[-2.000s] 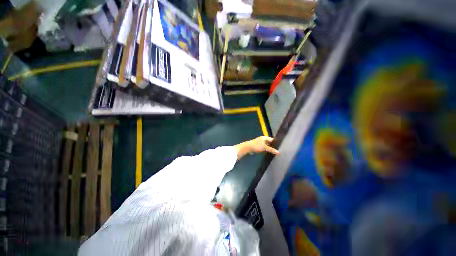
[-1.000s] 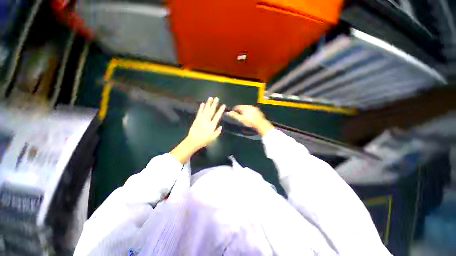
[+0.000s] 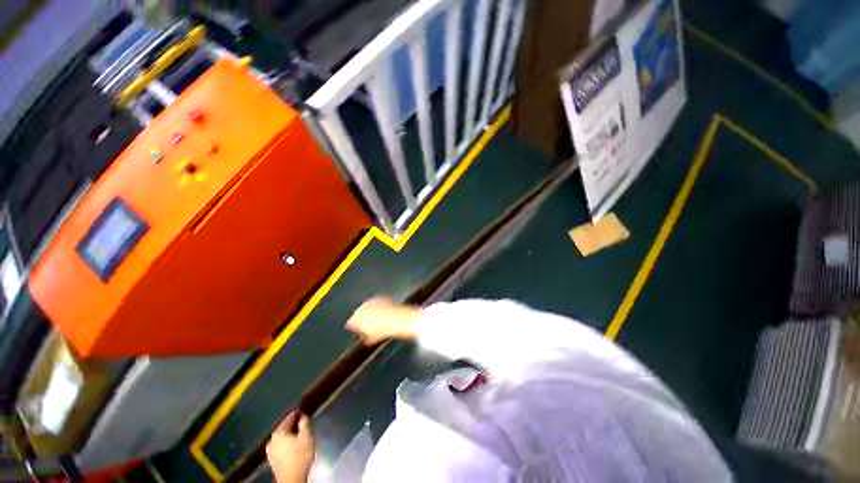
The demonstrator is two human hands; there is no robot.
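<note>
A large thin carton point(image 3: 464, 271) stands almost edge-on below me. Its long narrow brown and greyish top edge runs diagonally from lower left to upper right, and its faces hardly show. My right hand point(image 3: 381, 321) is on this edge near its middle, fingers curled over it, slightly blurred. My left hand point(image 3: 290, 449) is lower left with its fingertips at the same edge, and its wrist is cut off by the bottom of the picture.
An orange control cabinet point(image 3: 212, 236) with a small screen is at left, beside white railings point(image 3: 429, 123). A printed carton point(image 3: 627, 104) stands upper right, with a small brown piece point(image 3: 600, 234) on the floor by it. Yellow lines cross the green floor. Dark stacked material point(image 3: 830, 250) is far right.
The view has turned from the stacked cartons to the cabinet and railings. My right hand has come into view. Since one second ago, my hands have moved apart along the edge.
</note>
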